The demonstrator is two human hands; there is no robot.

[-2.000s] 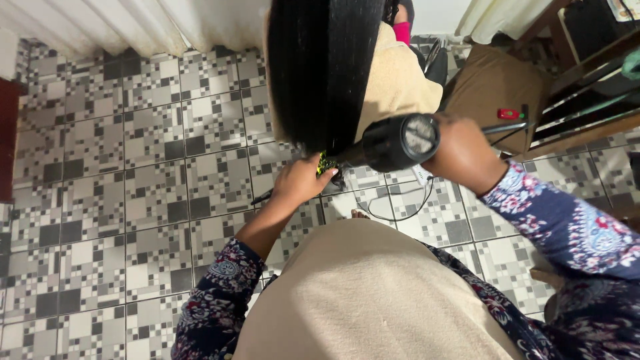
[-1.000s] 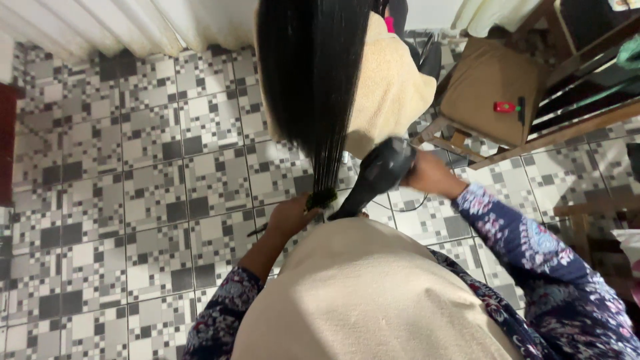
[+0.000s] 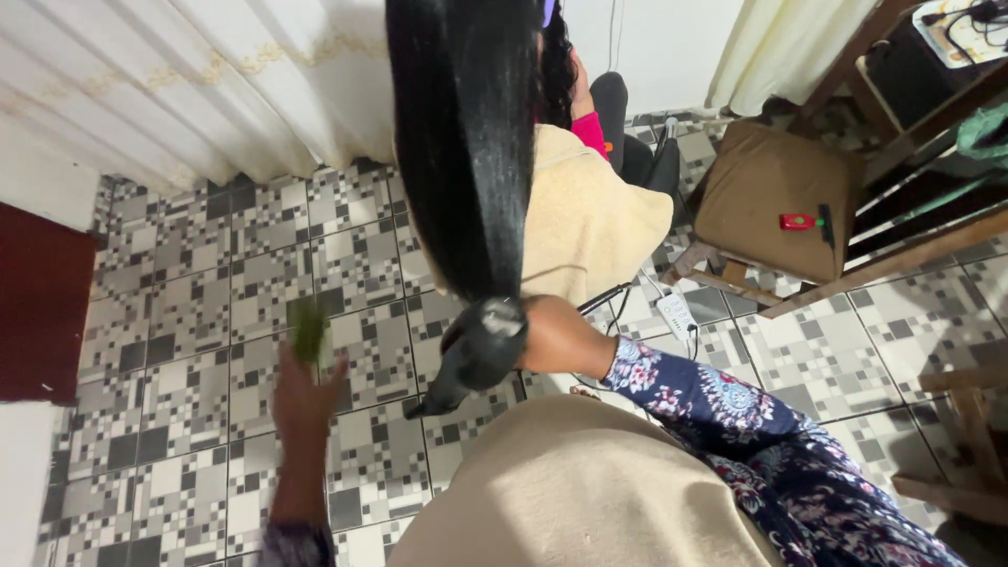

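Note:
Long straight black hair of a seated person hangs down at the top centre, partly over a beige towel on their back. My right hand is closed on a black hair dryer at the lower end of the hair; the nozzle points down and left. Out to the left, my left hand is blurred by motion and holds a greenish thing, perhaps a brush, clear of the hair. Its exact kind cannot be told.
A wooden chair with a brown cushion stands at the right, bearing a small red bottle and a black comb. A white power strip with cables lies on the tiled floor. A pale curtain hangs at the left.
My left hand has moved left, away from the hair ends, with the greenish thing. My right hand has moved left with the dryer to the hair's lower end. The view has shifted somewhat.

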